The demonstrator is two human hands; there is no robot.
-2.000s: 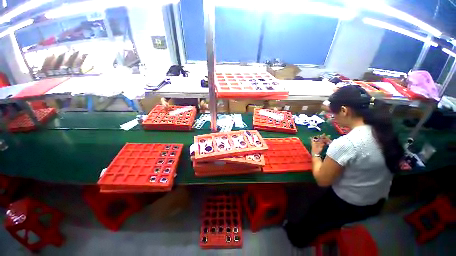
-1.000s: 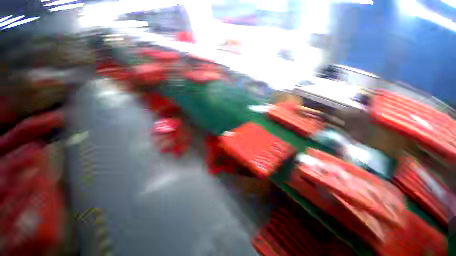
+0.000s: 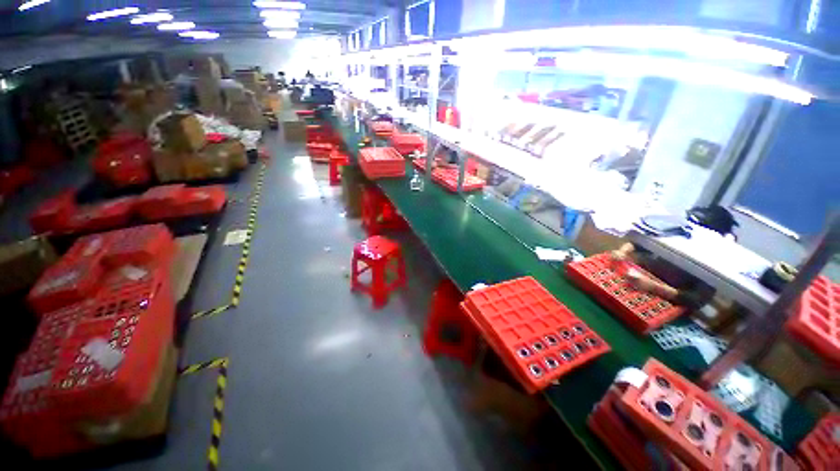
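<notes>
Neither of my hands is in view. A red compartment tray [image 3: 532, 333] sits on another at the green bench's near edge, with dark, pale-ringed units in the pockets of its right part and bare pockets in the rest. Stacked red-orange trays with long cut-outs [image 3: 700, 419] hold larger dark and white parts at the lower right, cut off by the picture's edge. Another compartment tray [image 3: 626, 292] lies behind, with another person's hands over it.
The green bench [image 3: 460, 230] runs away with more red trays. White perforated strips [image 3: 686, 340] lie behind the stack. Red stools [image 3: 377, 267] stand beside the bench. Stacked red trays [image 3: 101, 313] and cartons [image 3: 189, 164] stand left of the yellow-black floor lines. A metal post rises at right.
The view has swung left along the aisle. The seated person at the right has left the picture. The trays near me now show at the lower right.
</notes>
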